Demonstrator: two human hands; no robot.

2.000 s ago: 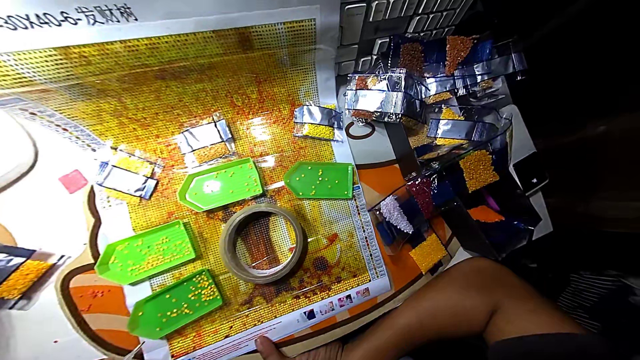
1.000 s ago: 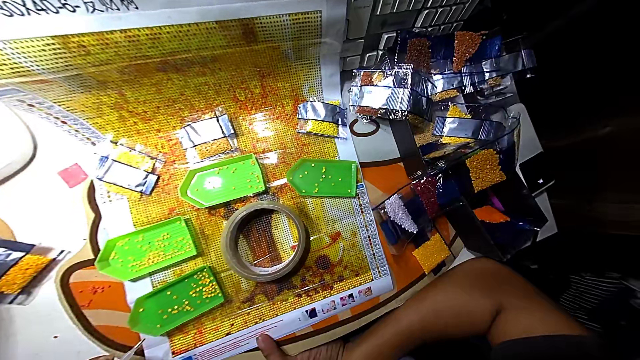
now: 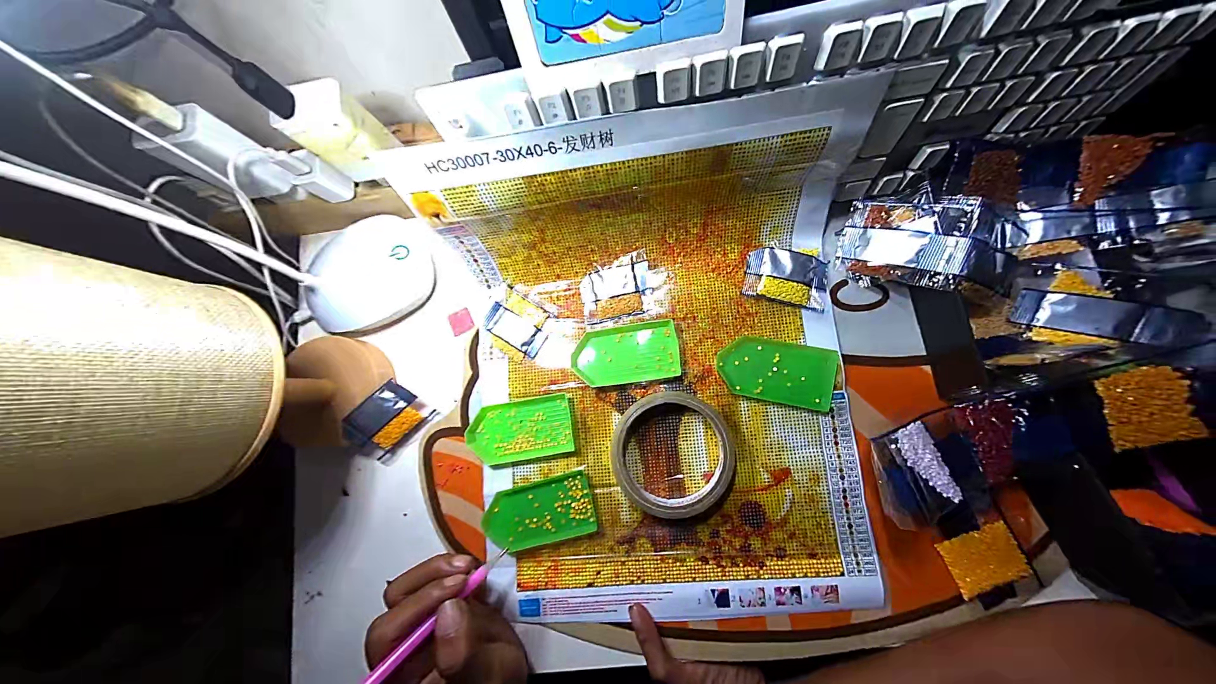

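Note:
My left hand [image 3: 442,617] grips a pink diamond-painting pen [image 3: 427,632], its tip at the lower left green tray. A finger of my right hand [image 3: 665,655] rests at the bottom edge of the diamond-painting canvas [image 3: 560,605]. That hand is partly cut off by the frame. Green plastic trays with yellow beads lie on the canvas: lower left [image 3: 540,513], middle left [image 3: 522,429], upper middle [image 3: 627,353] and right [image 3: 779,372]. A roll of tape [image 3: 627,456] lies flat between them. Small bead packets [image 3: 622,290] lie above the trays.
Many bead packets [image 3: 983,560] are heaped at the right. A keyboard [image 3: 850,47] stands along the top. At the left are a lamp with a beige shade [image 3: 123,380], its white base [image 3: 370,275], cables and a packet [image 3: 388,418]. A pink square [image 3: 461,323] lies beside the canvas.
The view has shifted and now takes in more of the left side, with the lamp and my left hand. The trays and tape roll lie as before on the canvas.

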